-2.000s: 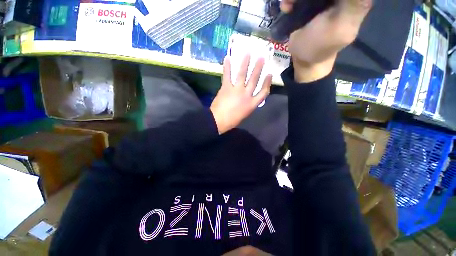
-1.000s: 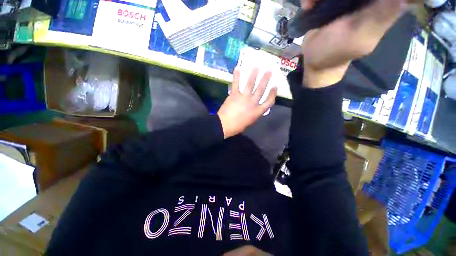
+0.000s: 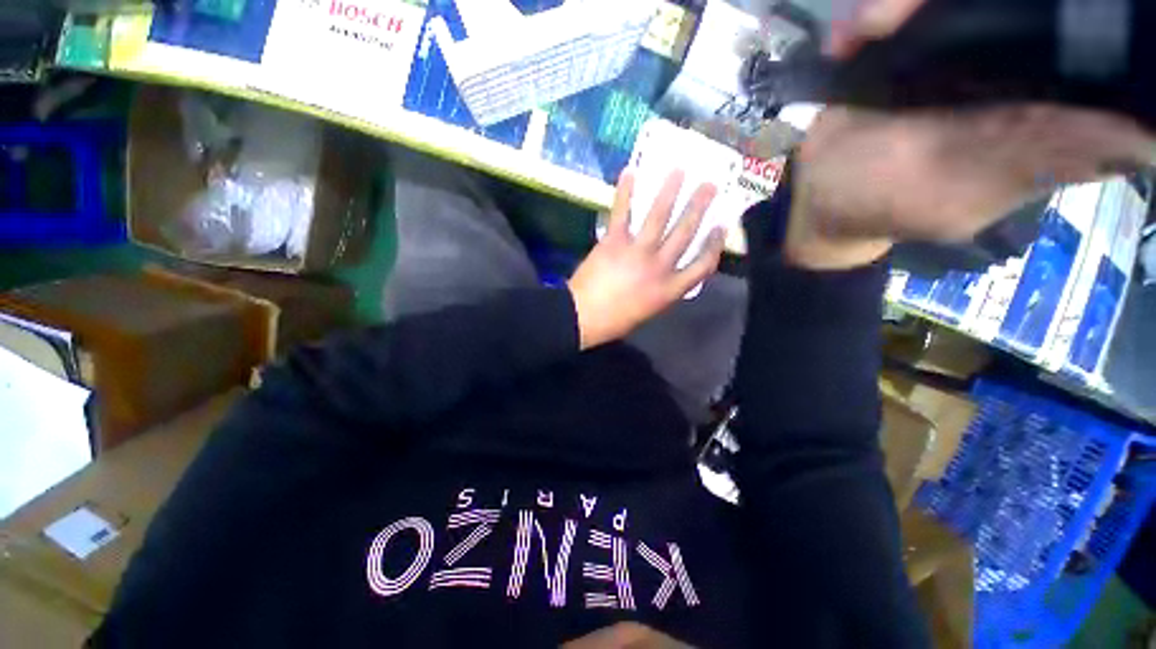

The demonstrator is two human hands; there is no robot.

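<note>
A white housing (image 3: 672,159) lies at the yellow front edge of the bench. My left hand (image 3: 647,266) rests on it with the fingers spread and holds it down. My right hand (image 3: 938,171) is at the upper right, blurred, and grips a long black electric screwdriver (image 3: 963,57) that lies nearly level above the bench. Its narrow end points left, near a small dark and metallic thing (image 3: 761,83) behind the housing. I cannot tell whether the tip touches anything.
Flat BOSCH packaging (image 3: 342,57) covers the bench. A grey-lined white bundle (image 3: 552,64) lies left of the housing. Below the bench are a carton with clear bags (image 3: 146,190) on the left, a blue mesh crate (image 3: 1040,507) on the right and a brown carton (image 3: 165,355) at the lower left.
The view has shifted, so the bench sits further right. My right hand and the screwdriver have swung to the right and flatter. My left hand stays on the white housing.
</note>
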